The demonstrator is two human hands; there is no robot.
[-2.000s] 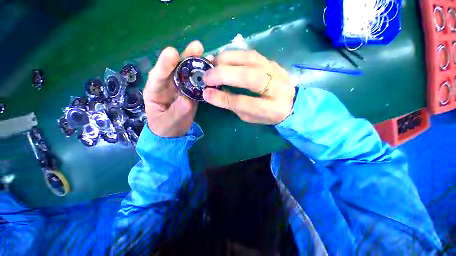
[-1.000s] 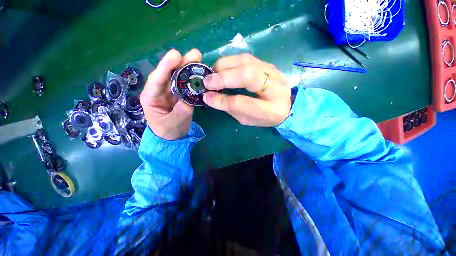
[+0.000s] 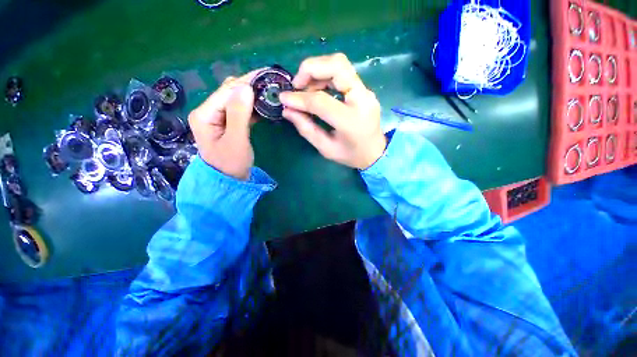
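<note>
A dark round unit (image 3: 272, 93) with a shiny rim and a pale centre is held above the green bench, its face towards the camera. My left hand (image 3: 227, 125) grips its left edge between thumb and fingers. My right hand (image 3: 339, 111) holds its right side, with finger and thumb tips at the rim and over part of the face. The fingertips hide the unit's edges.
A pile of wrapped round parts (image 3: 110, 150) lies left. A tape roll (image 3: 31, 245) is at far left. A blue bin (image 3: 482, 49) holds white rings, near a blue stick (image 3: 432, 118). A red tray (image 3: 559, 139) holds metal rings; a red crate (image 3: 520, 201) sits below it.
The view has shifted right, so more of the red tray shows. My right hand's fingers have moved from over the unit's centre towards its right rim and are more spread. Both hands still hold the unit.
</note>
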